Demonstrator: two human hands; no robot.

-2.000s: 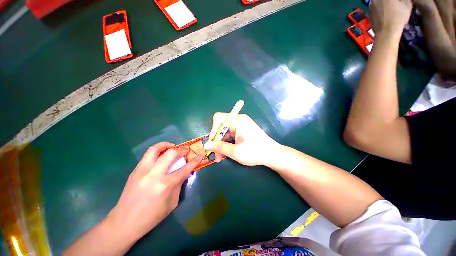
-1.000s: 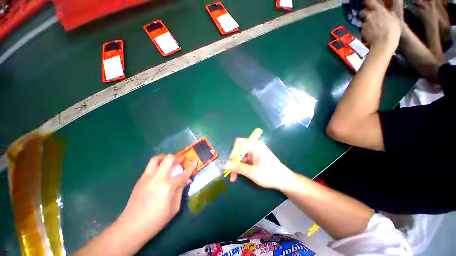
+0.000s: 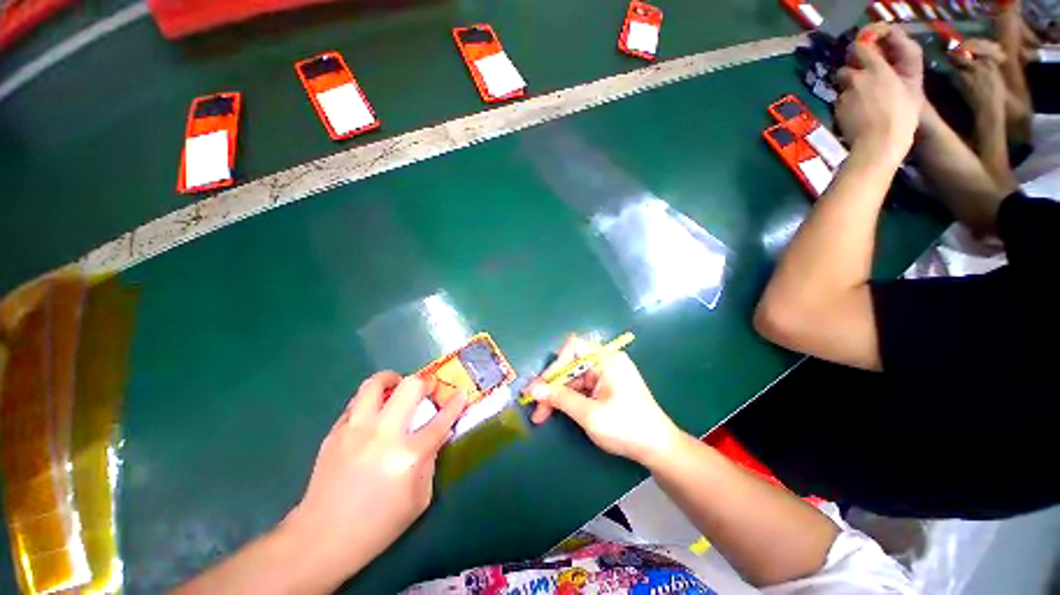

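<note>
My left hand holds an orange-red phone housing low over the dark-green surface. Its dark grey window end points right and up; the fingers cover most of the white end. My right hand holds a slim yellow pen-like tool between thumb and fingers. The tool's lower end is just right of the housing and apart from it. A small yellowish patch lies below the housing.
Several phone housings lie beyond the pale strip. Amber tape strips lie at left, clear film at centre right. Two more housings lie by a neighbour's arm at right. A red tray edge shows at top.
Since the first frame my right hand has moved off the housing to its right with the tool, and the housing's dark end is uncovered. The housings beyond the strip have shifted in view.
</note>
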